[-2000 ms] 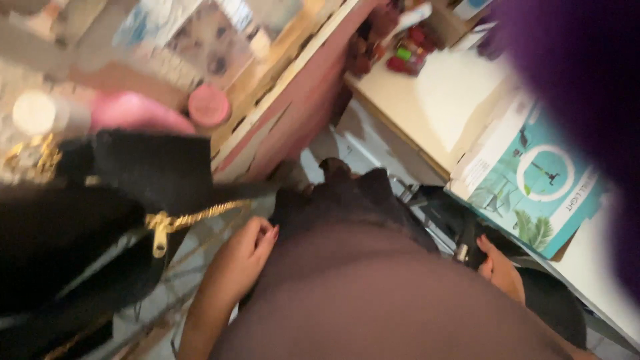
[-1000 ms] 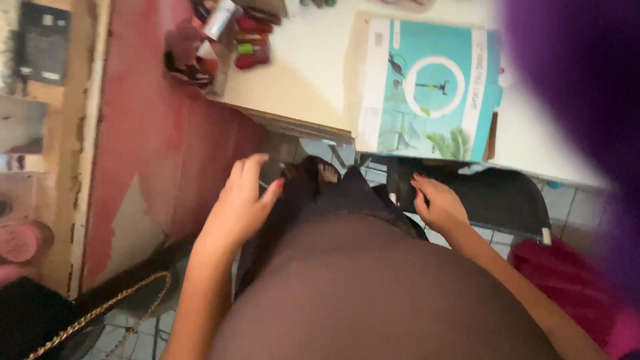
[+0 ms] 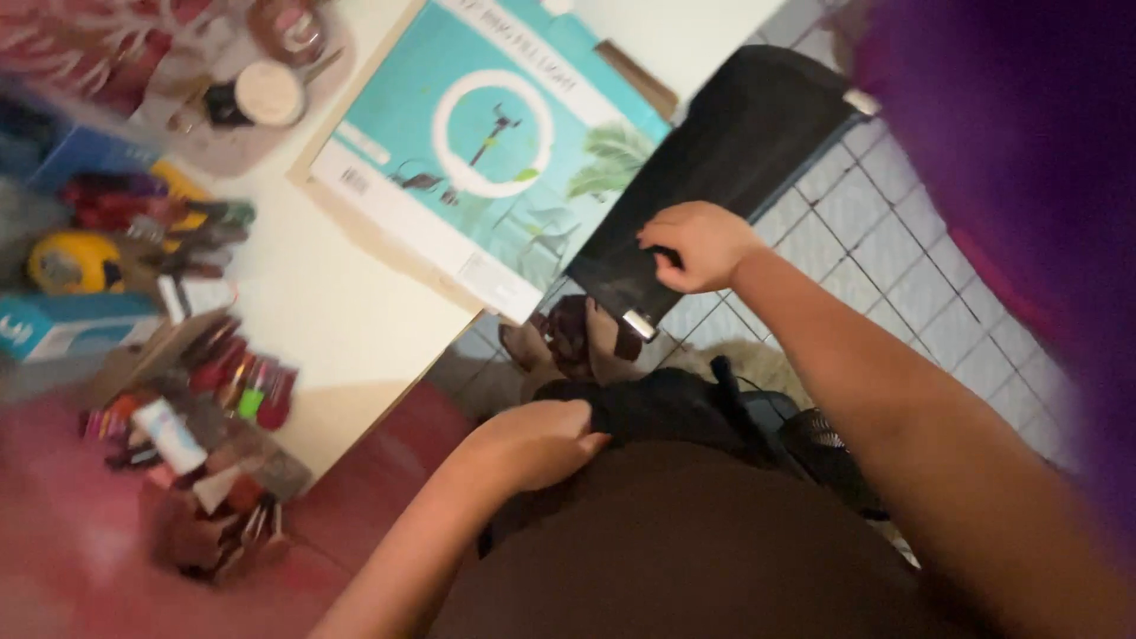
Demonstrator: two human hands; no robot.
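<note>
My left hand (image 3: 537, 444) lies at the waist, its fingers curled at the edge of my dark shirt (image 3: 701, 541) and the black garment (image 3: 666, 413) below it; whether it pinches cloth cannot be told. My right hand (image 3: 701, 247) is over the black padded chair part (image 3: 754, 115), fingers bent and thumb apart, with nothing seen in it. Left of the right hand, a teal and white ring light box (image 3: 497, 133) lies on the white table (image 3: 390, 293).
A box of cosmetics and brushes (image 3: 213, 461), a yellow tape measure (image 3: 75, 262) and a round powder container (image 3: 266, 93) are at the left. Tiled floor (image 3: 852, 240) shows at the right. Purple cloth (image 3: 1003, 133) blocks the right edge. Feet (image 3: 603, 333) show below the table corner.
The view has swung strongly from the black bag with a gold chain toward the table and chair. My right hand is now over the black chair part, and my left hand is at the waist.
</note>
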